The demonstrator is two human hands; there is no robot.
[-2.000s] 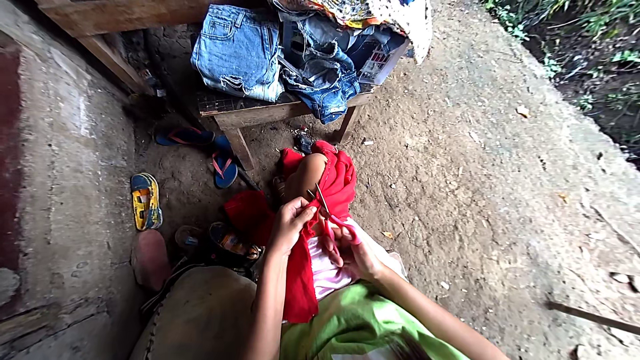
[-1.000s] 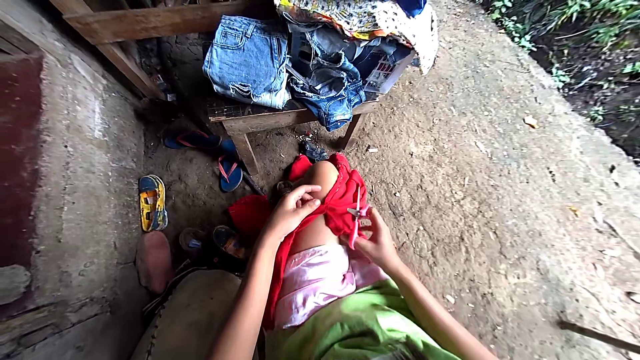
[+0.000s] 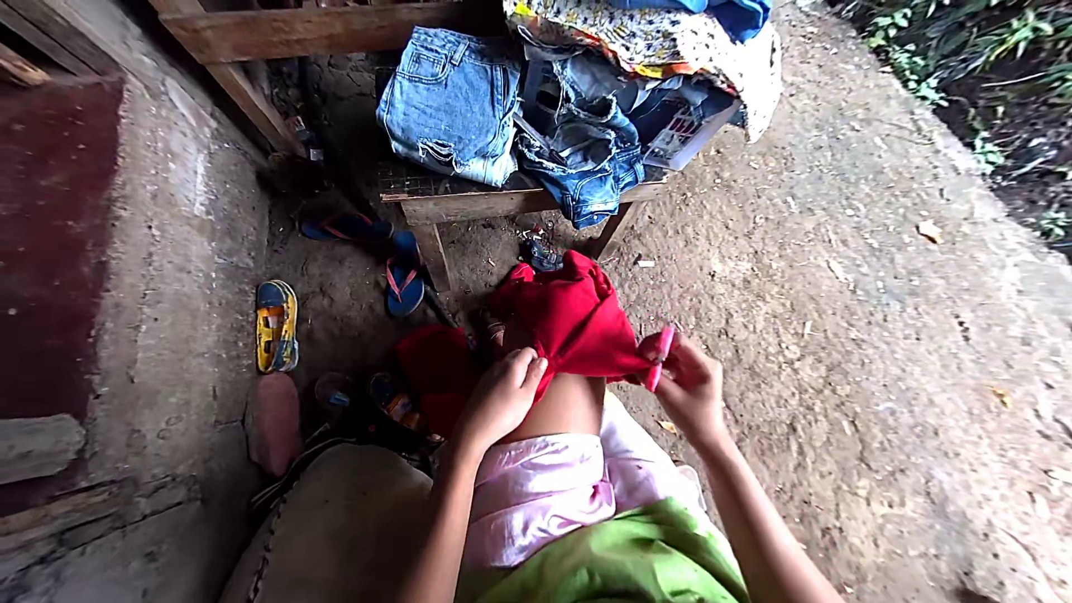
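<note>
A red cloth (image 3: 578, 318) lies over my knee, stretched between my two hands. My left hand (image 3: 502, 394) pinches its near left edge between thumb and fingers. At the cloth's right corner, my right hand (image 3: 691, 381) holds pink-handled scissors (image 3: 662, 358) together with the fabric; the blades cannot be made out. More red fabric (image 3: 435, 368) hangs lower, left of my leg. Beneath the cloth show my bare thigh, pink satiny shorts (image 3: 536, 494) and a green garment (image 3: 628, 561).
Ahead, a wooden bench (image 3: 477, 205) bears folded denim shorts (image 3: 452, 100), more denim (image 3: 586, 159) and a patterned cloth (image 3: 636, 38). Blue flip-flops (image 3: 404, 285) and a yellow-and-blue shoe (image 3: 276, 327) lie on the ground to the left, beside a concrete wall (image 3: 176, 251). Plants border the right.
The red cloth, earlier bunched around my knee, is now spread over it and pulled taut. My hands have moved apart since the oldest frame, where the scissors' blades showed open between them.
</note>
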